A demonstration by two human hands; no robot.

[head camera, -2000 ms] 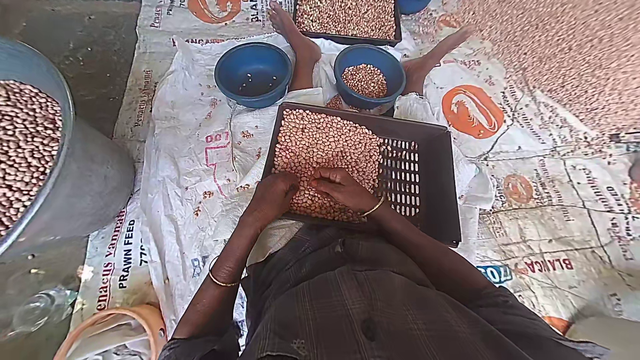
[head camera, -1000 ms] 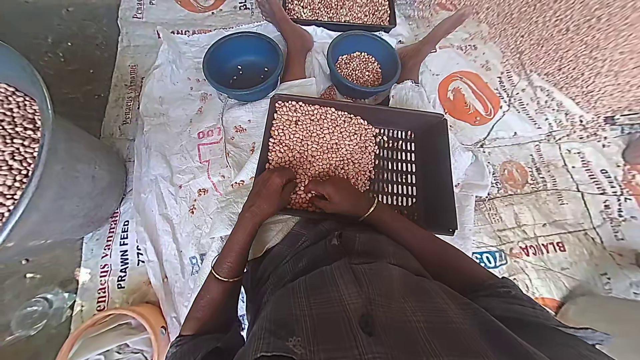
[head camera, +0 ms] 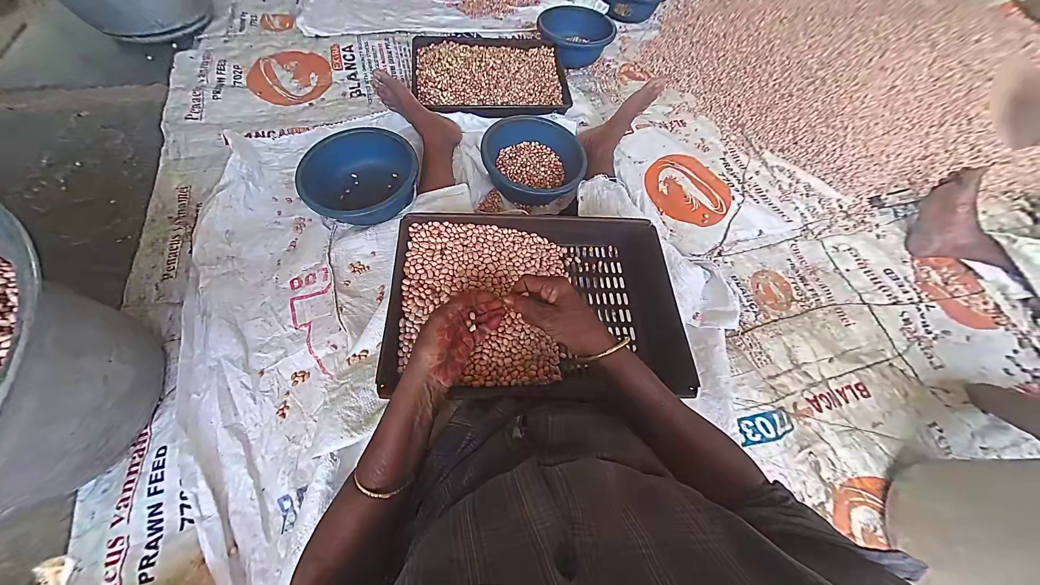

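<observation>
A black slotted plastic tray (head camera: 670, 325) lies across my lap, its left and middle part covered with pinkish-brown nuts or beans (head camera: 487, 260). My left hand (head camera: 459, 329) is turned palm up over them, with a few small pale pieces lying in the palm. Close to its fingertips is my right hand (head camera: 556, 313), thumb and forefinger pinched together; whether anything is between them cannot be made out. Beyond the tray stand a blue plastic bowl (head camera: 357, 210) with a few small bits in it and a second blue bowl (head camera: 490, 154) with a heap of kernels.
Between and beyond my feet lies another black tray (head camera: 487, 107) full of kernels. A large metal tub (head camera: 89, 390) stands at the left. A broad spread of kernels (head camera: 812, 81) covers the upper right, near another person's foot (head camera: 946, 223). Printed feed sacks (head camera: 804, 349) cover the floor.
My left hand has turned palm up, showing small pale pieces in it. My right hand has risen slightly from the kernels. The view has tilted up, bringing more of the far side into sight.
</observation>
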